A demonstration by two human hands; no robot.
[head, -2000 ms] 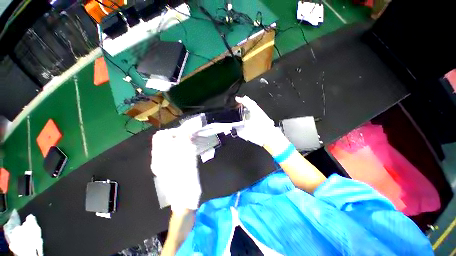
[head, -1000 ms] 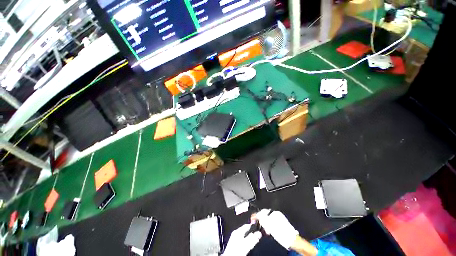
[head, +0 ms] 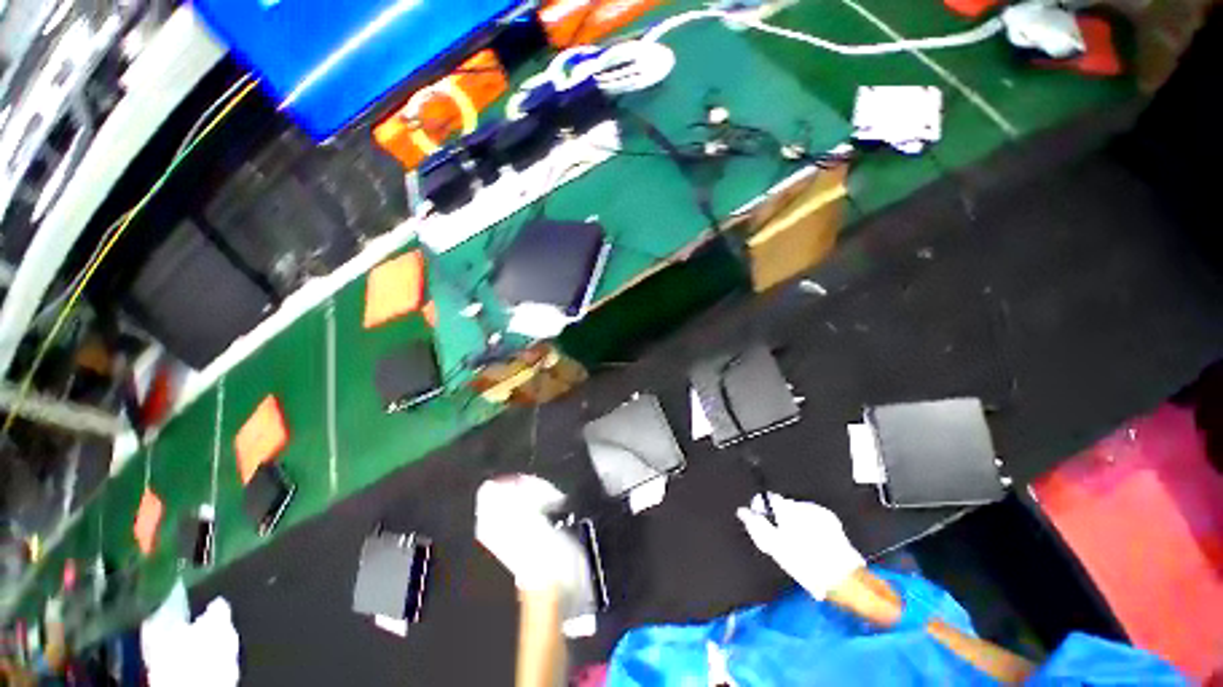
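Observation:
My left hand (head: 526,534), in a white glove, is over the left part of a set-top box (head: 586,564) on the black bench; its fingertips are blurred and its grip is unclear. My right hand (head: 809,540), gloved, pinches the dark end of a thin black test lead (head: 759,499) just above the bench. Behind the hands lie two flat boxes, one (head: 636,447) with a white label and one (head: 746,396) with a black cable across its top. Another box (head: 936,452) lies to the right and a smaller-looking one (head: 392,577) to the left.
The raised green stand (head: 657,248) bears a black unit (head: 553,266), tangled leads and a power strip (head: 516,181). The green belt (head: 352,450) carries orange cards and black boxes. A white unit (head: 899,117) lies behind. Pink-red plastic (head: 1140,523) is at right.
My hands were together at the bottom centre and are now apart, the left over the box and the right further right. A black box now shows on the belt beside the stand. The monitor turned blue.

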